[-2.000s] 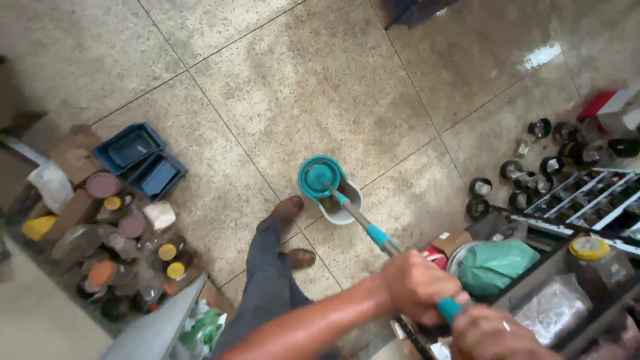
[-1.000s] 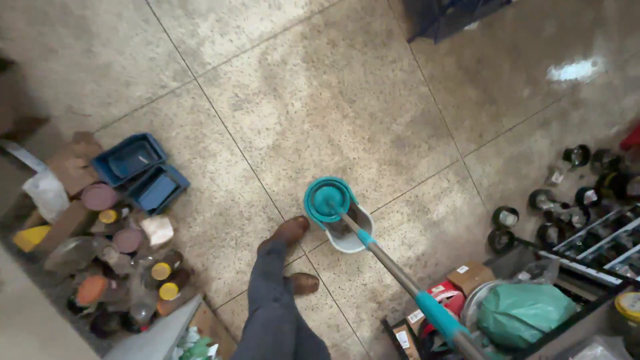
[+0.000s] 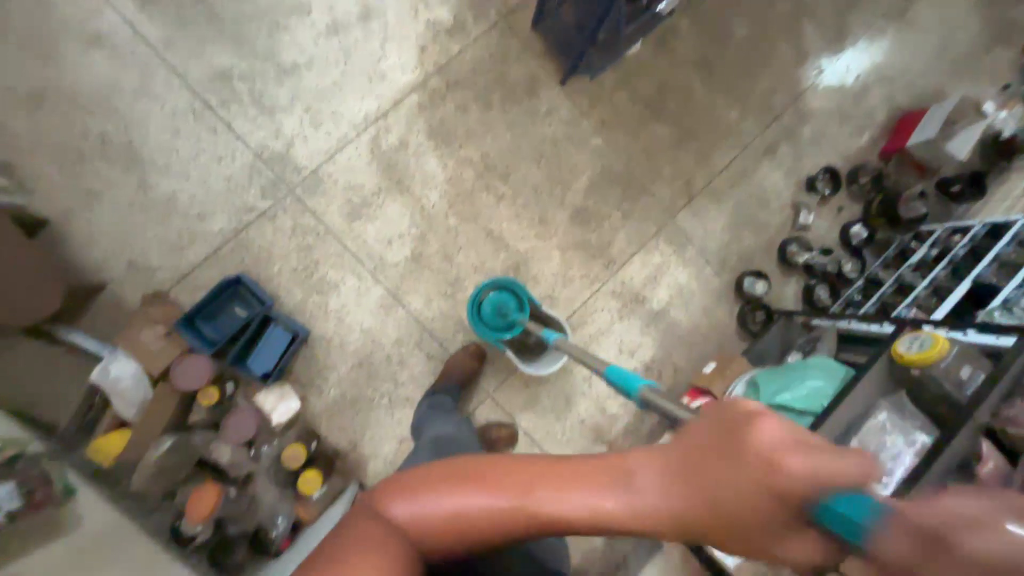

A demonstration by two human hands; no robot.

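Observation:
A spin-mop bucket [image 3: 552, 360] with a white body and a teal round spin basket [image 3: 499, 310] stands on the tiled floor. The metal mop handle [image 3: 588, 358], with teal sleeves, slants from the basket down to the right. My left hand [image 3: 752, 480] grips the handle's upper part. Beyond it, at the lower right, my right hand [image 3: 952, 532] is closed around the teal top end; it is blurred and partly cut off by the frame. The mop head is in the basket and its strands are not visible.
My brown shoes [image 3: 462, 366] are beside the bucket. Blue plastic bins [image 3: 224, 312] and lidded jars [image 3: 240, 424] lie at left. At right are a shelf with a green bag [image 3: 804, 388], a white rack [image 3: 944, 268] and several black wheel-like parts [image 3: 796, 252]. A dark blue crate [image 3: 596, 36] stands at the top.
Both hands, out of view one second ago, are again in view on the mop handle. The basket stays in the bucket with the mop in it. The view has shifted.

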